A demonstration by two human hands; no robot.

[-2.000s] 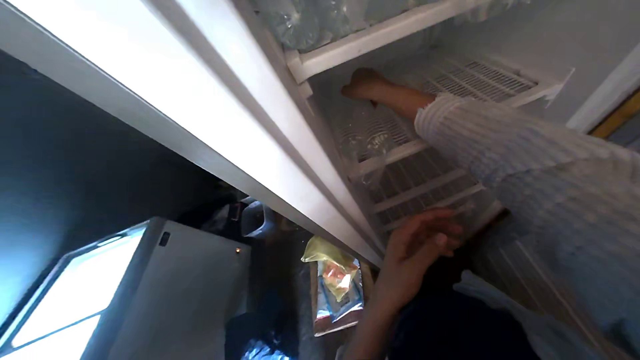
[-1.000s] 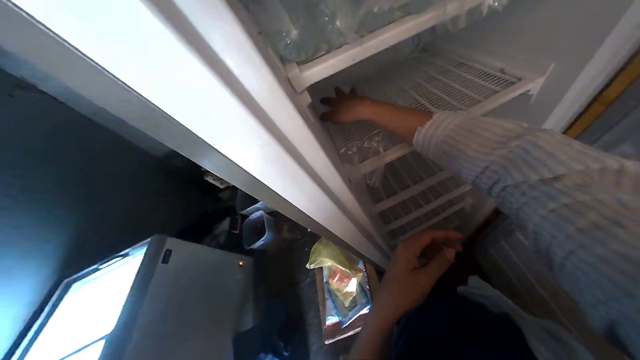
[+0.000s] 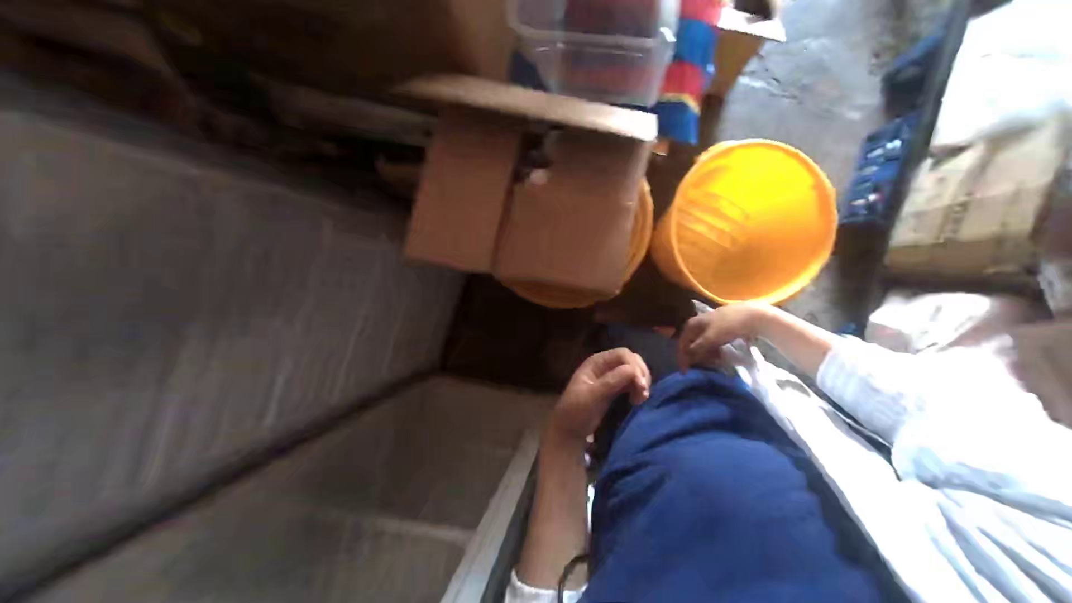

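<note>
Low in the view, my left hand (image 3: 605,387) is loosely curled beside the dark blue clothing (image 3: 712,494) on my body, and nothing shows in it. To its right my right hand (image 3: 722,331) has its fingers bent down at the edge of a white cloth (image 3: 775,385); blur hides whether they grip it. Just beyond that hand is an orange plastic bucket (image 3: 754,222), its mouth facing me. A cardboard box (image 3: 536,205) lies left of the bucket, over another round orange rim.
A grey wall or panel (image 3: 209,318) fills the left side, above a pale ledge (image 3: 494,519). Clear plastic containers (image 3: 599,50) and red and blue items (image 3: 691,75) stand at the top. Cartons (image 3: 971,201) and a blue crate (image 3: 879,167) are at the right.
The view has swung away from the fridge interior. My right hand, earlier over a wire shelf inside the fridge, is now out of it, near the bucket by the white cloth.
</note>
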